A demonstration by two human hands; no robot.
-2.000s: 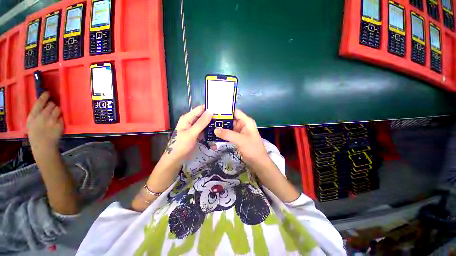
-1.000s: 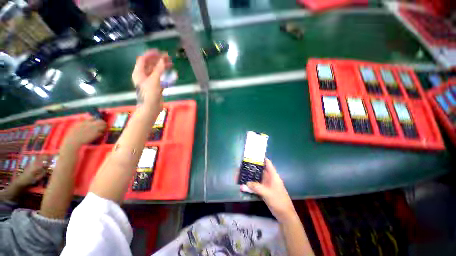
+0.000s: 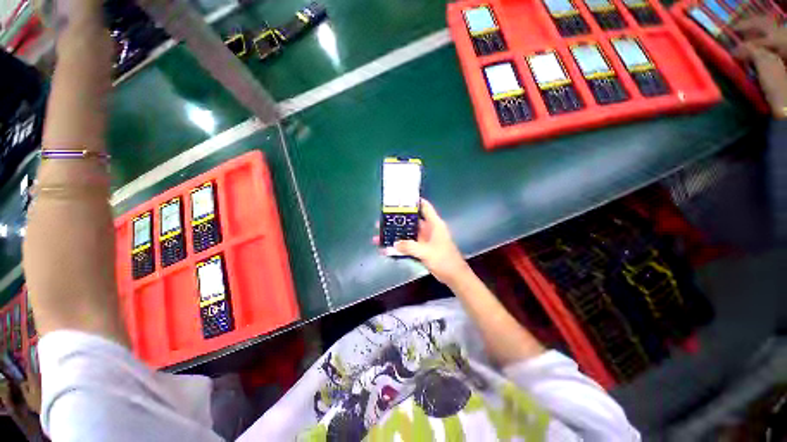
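Observation:
My right hand (image 3: 437,250) holds a black keypad phone (image 3: 401,194) upright over the green bench, its white screen lit, my thumb at its lower keys. My left arm is raised at the left side. My left hand (image 3: 76,7) is blurred and partly cut off by the top edge, so its fingers and any held thing cannot be made out. A red slotted tray (image 3: 261,259) at the left holds several phones, one alone in the near row. Another red tray (image 3: 595,119) at the upper right holds several lit phones.
A grey post (image 3: 216,65) stands behind the bench (image 3: 345,138). Several small dark pieces with yellow edges (image 3: 267,41) lie beyond it. A red crate of dark phones (image 3: 634,289) is below the bench at right. Other people's hands show at the upper right and lower left edges.
The view has turned, and both trays appear shifted. My left arm now reaches up to the top left edge. My right hand still holds the phone. The neighbour's hands have left the left tray.

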